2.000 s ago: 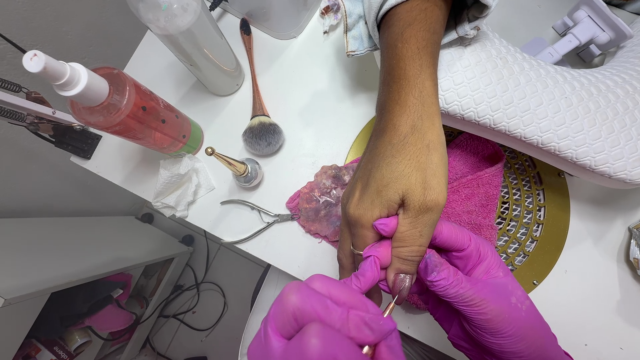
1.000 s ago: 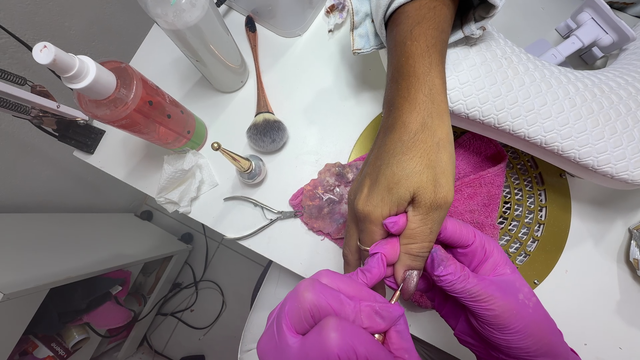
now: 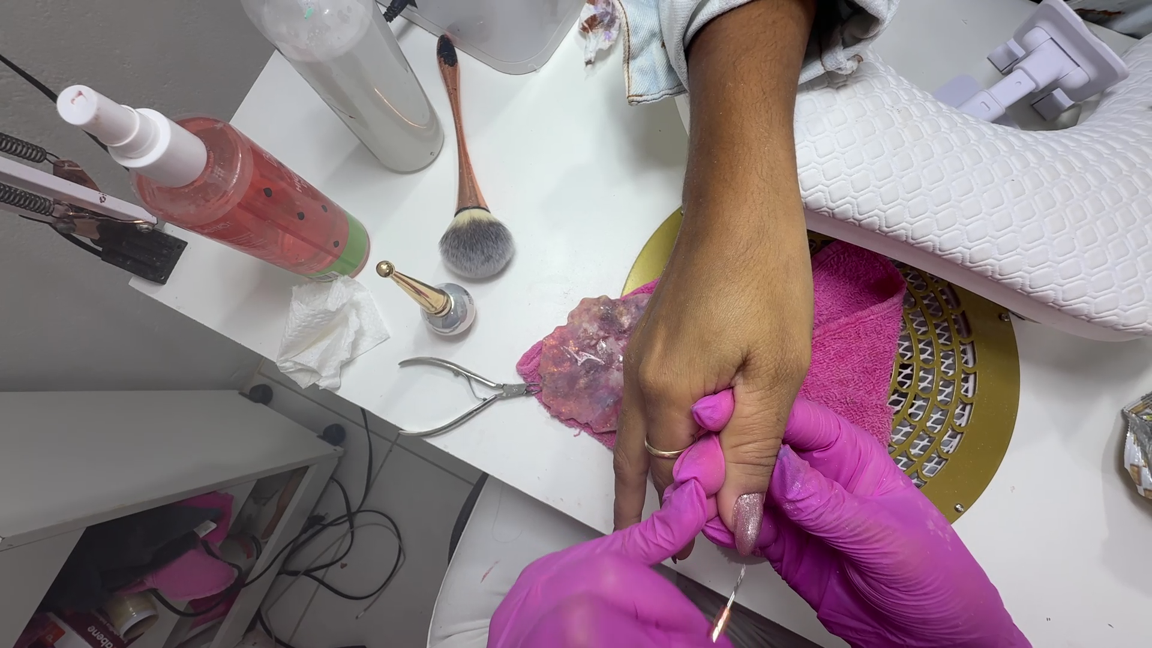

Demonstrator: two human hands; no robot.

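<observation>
A thin nail brush (image 3: 729, 601) with a shiny metal ferrule is in my left hand (image 3: 612, 585), gloved in pink; its tip is just below a glittery thumbnail (image 3: 748, 522). That nail belongs to another person's bare hand (image 3: 720, 342), which wears a ring (image 3: 664, 448) and lies palm down. My right hand (image 3: 864, 531), also in a pink glove, grips that thumb from the right and below. Pink gloved fingertips show left of the thumb. Under the person's hand lie a pink towel (image 3: 850, 346) and a marbled, lumpy piece (image 3: 585, 364).
Cuticle nippers (image 3: 477, 396), a polish bottle (image 3: 445, 308), a fluffy brush (image 3: 475, 241), crumpled tissue (image 3: 331, 331), a red spray bottle (image 3: 256, 198) and a clear bottle (image 3: 364, 90) stand or lie left. A gold grille (image 3: 981, 432) and a white textured armrest (image 3: 972, 189) are right.
The brush tip, at the thumbnail in the earlier frames, is now just beyond its free edge. My right hand keeps its hold on the thumb.
</observation>
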